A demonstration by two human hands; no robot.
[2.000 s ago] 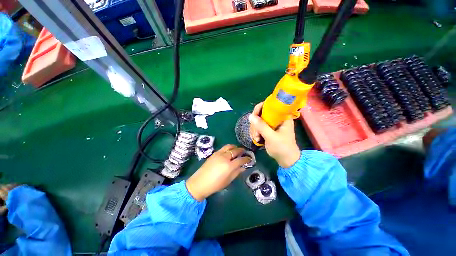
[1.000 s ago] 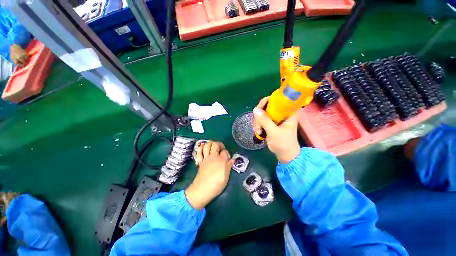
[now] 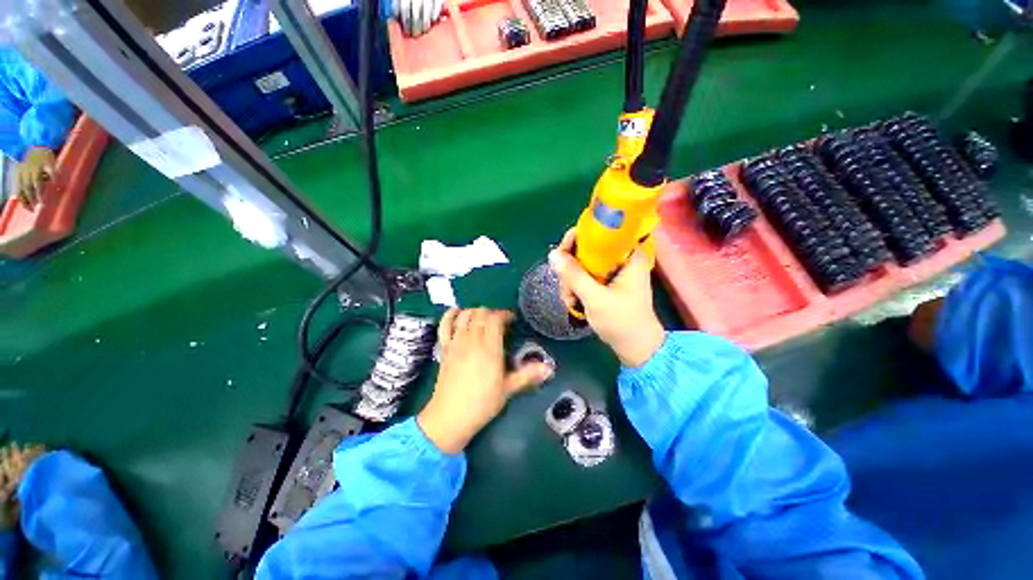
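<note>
My right hand (image 3: 612, 306) grips the yellow electric screwdriver (image 3: 617, 221) upright, its tip end low over the grey speckled screw dish (image 3: 549, 304). My left hand (image 3: 470, 374) is palm down on the bench, thumb spread from the fingers. The thumb is at the edge of a silvery unit with a dark centre (image 3: 534, 361); what lies under the fingers is hidden. Two more units, one (image 3: 566, 412) touching the other (image 3: 590, 440), lie nearer me. A row of stacked silvery units (image 3: 397, 366) stands left of my left hand.
A pink tray (image 3: 736, 289) with black round parts (image 3: 821, 215) is at right. Power boxes (image 3: 312, 470), a looped black cord (image 3: 304, 340), white scrap (image 3: 462, 257) and slanting metal post (image 3: 215, 159) are at left. Other people's sleeves (image 3: 85, 515) show at both sides; a gloved hand (image 3: 419, 14) is at the far tray.
Since two seconds ago, my left hand has left the single unit it was on and moved left, its thumb now spread. The screwdriver has shifted slightly left and is more upright.
</note>
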